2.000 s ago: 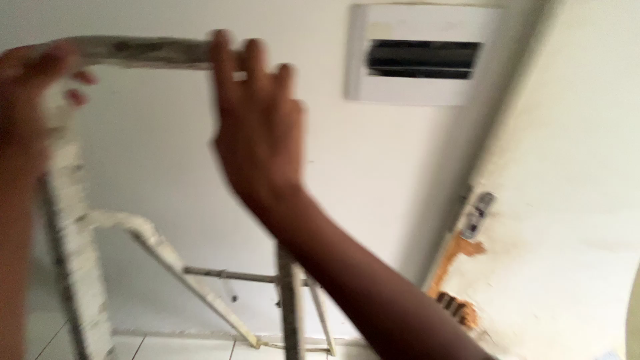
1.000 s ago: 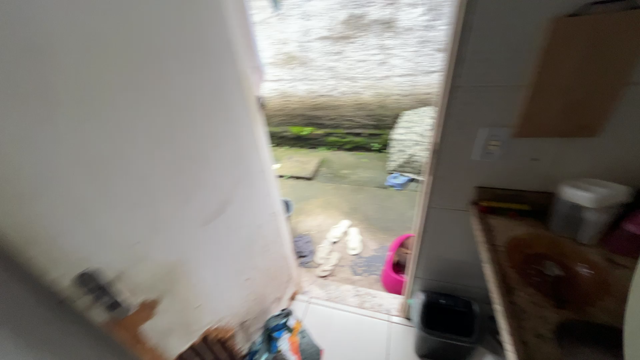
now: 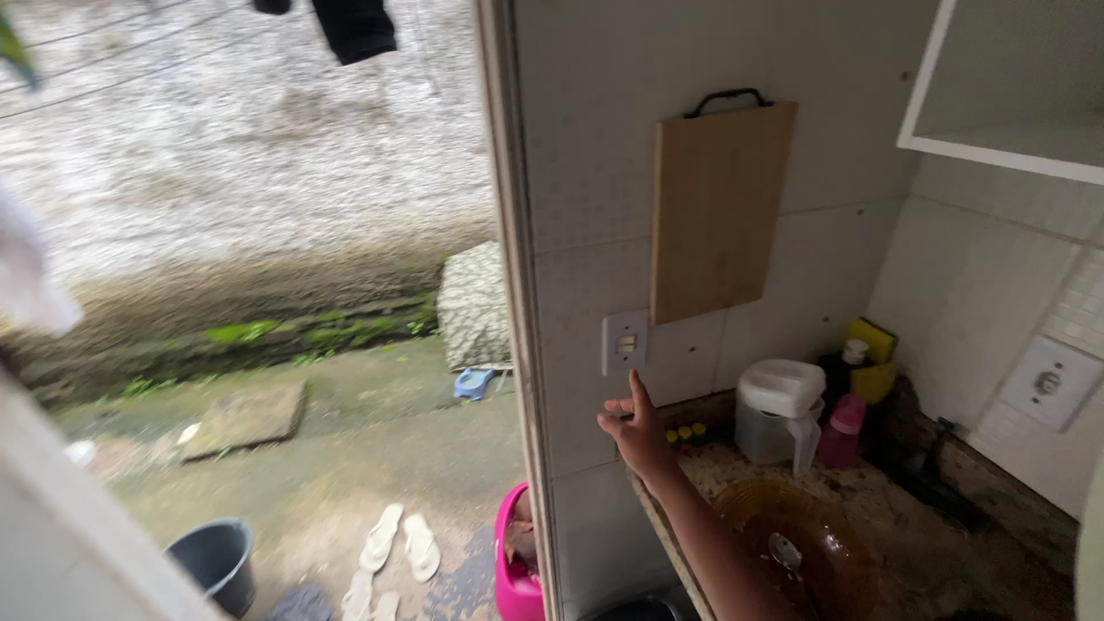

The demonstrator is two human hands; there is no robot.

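Note:
My right hand [image 3: 636, 429] is raised with its index finger extended upward, just below a white light switch [image 3: 625, 342] on the tiled wall. Whether the fingertip touches the plate's lower edge I cannot tell. The hand holds nothing. Above and right of the switch, a wooden cutting board [image 3: 723, 211] hangs by its black handle. Under my forearm a stone countertop [image 3: 720, 466] carries a lidded plastic pitcher [image 3: 776, 414], a pink bottle [image 3: 841, 431] and an amber glass dish [image 3: 759, 500] with a spoon [image 3: 787, 552]. My left hand is out of view.
The door frame [image 3: 509, 259] stands left of the switch and opens onto a concrete yard. Outside are pale flip-flops [image 3: 421, 546], a dark bucket [image 3: 216, 561] and a pink tub [image 3: 516, 595]. A white wall cabinet [image 3: 992, 155] juts out at upper right; a wall outlet [image 3: 1048, 382] sits below it.
Two seconds ago both hands were on the top of a metal stepladder; that is out of view. The view has swung to the doorway and counter, and my right hand is now up by the switch.

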